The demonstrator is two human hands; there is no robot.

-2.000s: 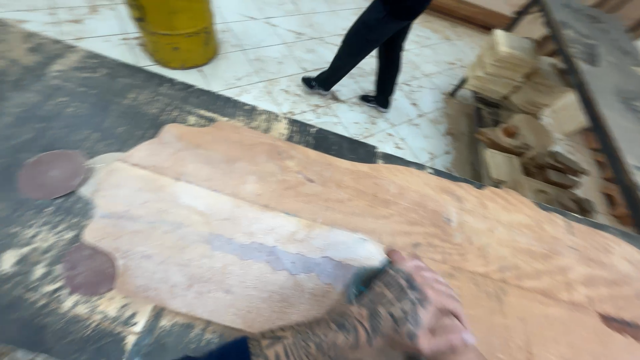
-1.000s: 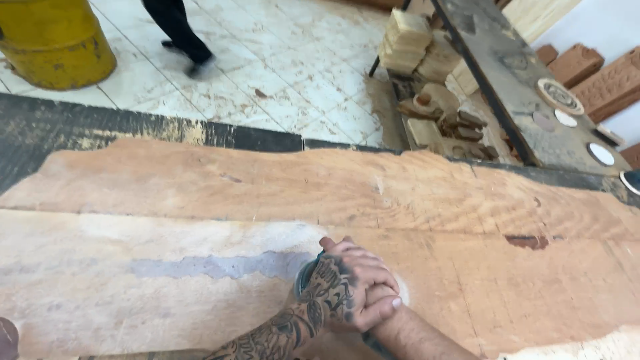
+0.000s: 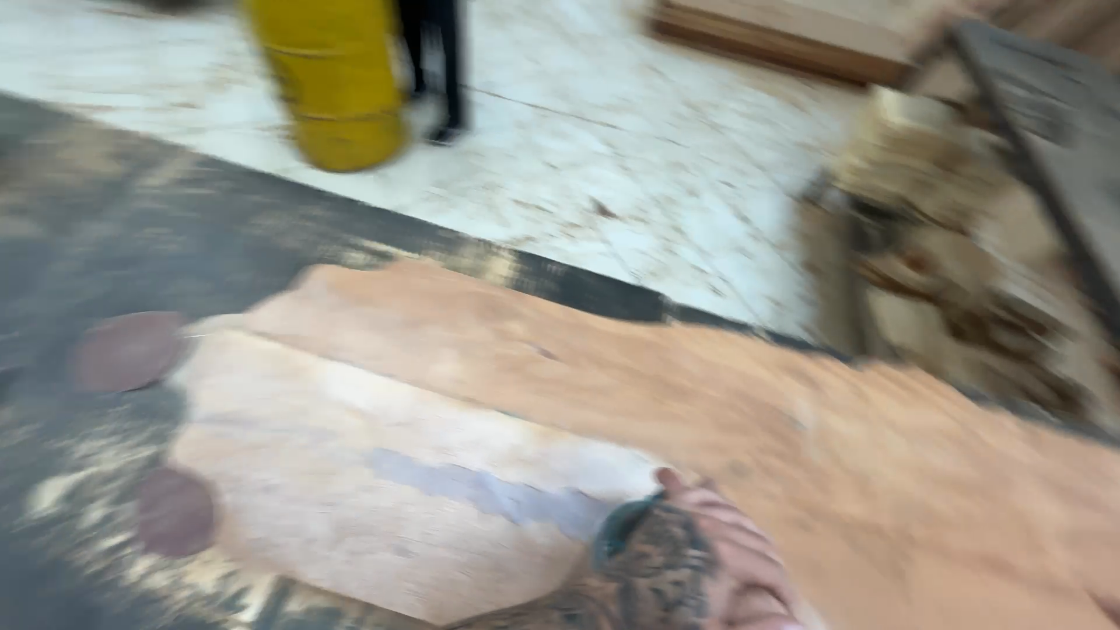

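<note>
A large wood slab with wavy edges lies on a dark table, with a pale left section and a jagged purplish-grey strip along it. My tattooed left hand comes from the bottom and is closed over a round teal-edged tool, which rests on the slab at the right end of that strip. My right hand seems to overlap it on the right; blur and the frame's edge hide its grip. Two maroon discs, apparently sanding discs, lie at the slab's left end: an upper one and a lower one.
The dark table bears pale dust. Beyond it stand a yellow drum and a person's legs on a tiled floor strewn with debris. Wood blocks are piled at the right, beside a grey table.
The view has swung left since one second ago, bringing the slab's left end and both discs back. The person's legs now show just right of the drum, close to it. My hands stay at the strip's right end.
</note>
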